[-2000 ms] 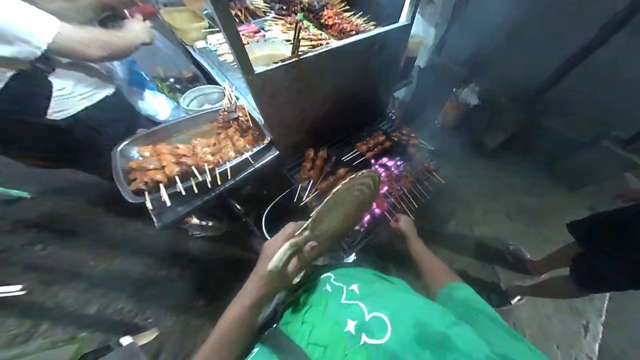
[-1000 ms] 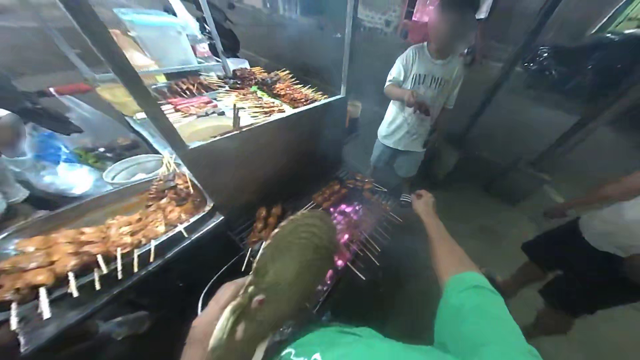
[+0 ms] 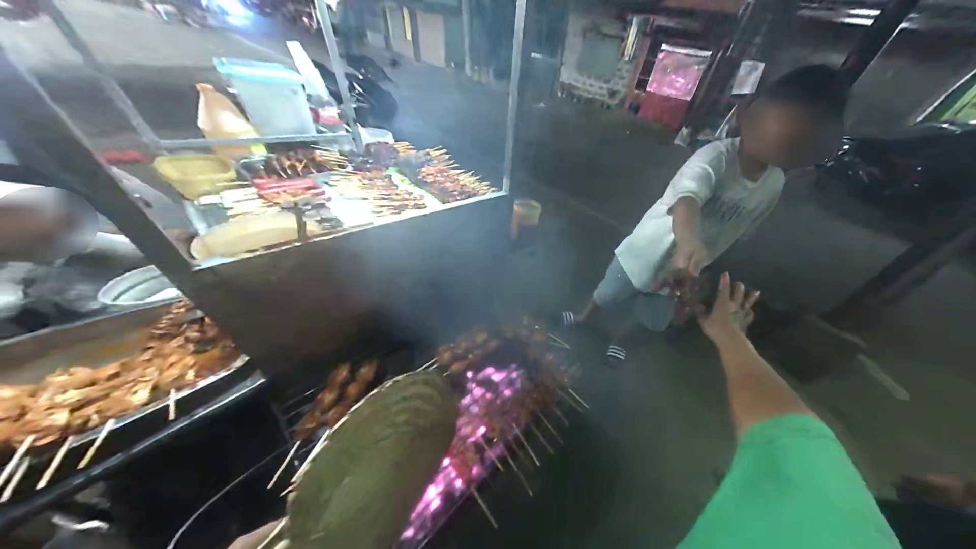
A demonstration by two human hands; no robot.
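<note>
My left hand [image 3: 258,537], mostly cut off by the bottom edge, holds a woven hand fan [image 3: 374,465] over the left part of a charcoal grill. Glowing coals [image 3: 465,435] show pinkish beside the fan, with skewered meat [image 3: 541,381] lying around and over them. More meat skewers [image 3: 339,396] rest on the grill left of the fan. My right hand [image 3: 730,309] is stretched out beyond the grill, fingers spread, next to the hand of a person in a white shirt [image 3: 709,206]. That person's hand holds something small and dark reddish; whether my palm touches it is unclear.
A metal tray of marinated meat skewers [image 3: 114,381] stands at the left. Behind the grill is a framed food cart [image 3: 381,282] with many skewers and a yellow basket [image 3: 194,175]. Smoke drifts over the grill. Another person is partly visible at the left edge.
My right hand has moved from the grill's right side out towards the person in the white shirt, whose arm is now extended to it. The view has swung up. The fan stays in my left hand.
</note>
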